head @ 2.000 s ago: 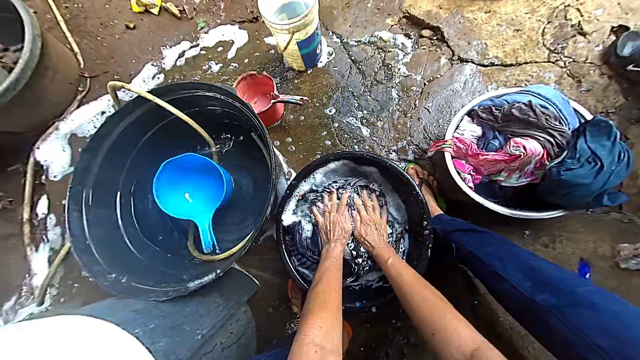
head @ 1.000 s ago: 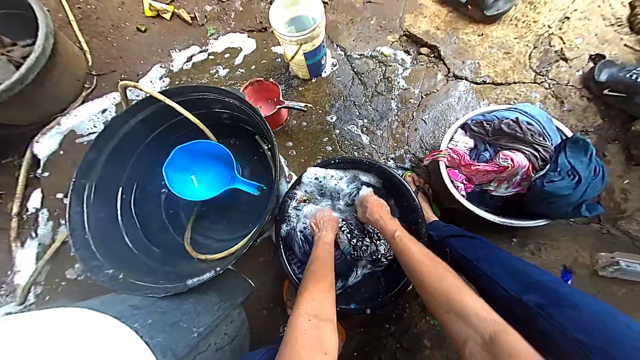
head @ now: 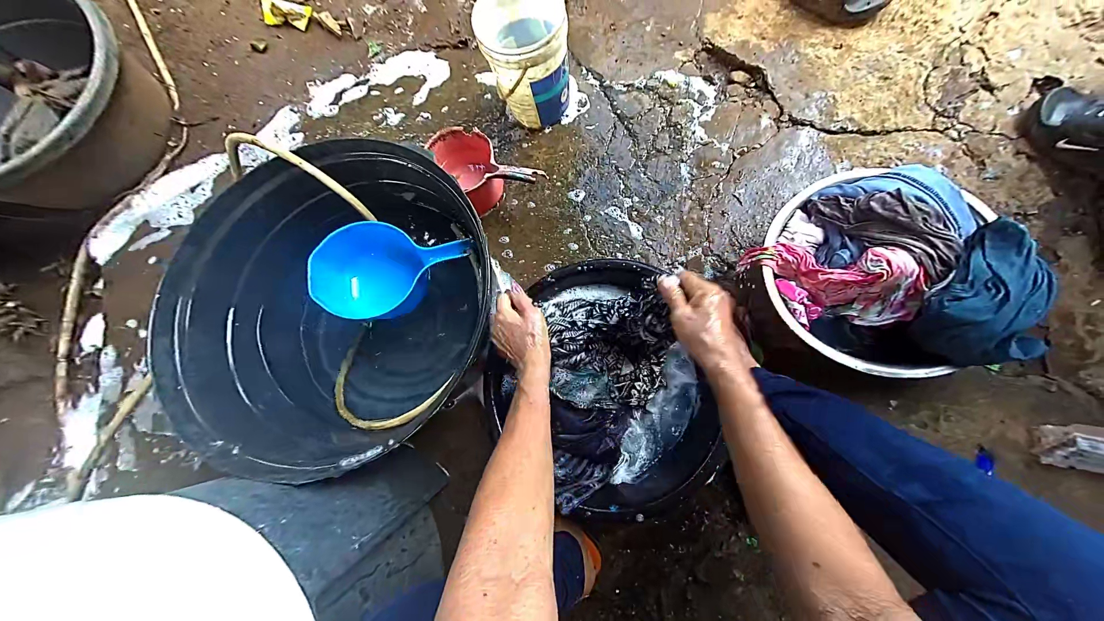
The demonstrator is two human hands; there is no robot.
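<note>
A black basin (head: 511, 405) of soapy water stands between my feet, with a black-and-white patterned cloth (head: 617, 358) bunched in it. At the basin's upper right, my right hand (head: 705, 317) grips a dark part of the cloth. My left hand (head: 520, 328) is at the basin's left rim, fingers curled; whether cloth is in it cannot be told. To the left, a blue plastic dipper (head: 358, 269) floats in a large black tub (head: 216, 345) of water with a hose (head: 345, 388) in it. At the right, a metal basin (head: 897, 371) holds a heap of clothes (head: 880, 241).
A red dipper (head: 470, 164) lies beside the large tub, below a whitish bucket (head: 528, 69). A dark container (head: 112, 138) stands at the upper left. A white rounded object (head: 147, 561) fills the lower left. Shoes (head: 1069, 129) are on the cracked ground at right.
My hands have moved apart from the middle of the black basin to its left and right sides, and the right one has lifted cloth. The blue dipper's handle has swung round to point right.
</note>
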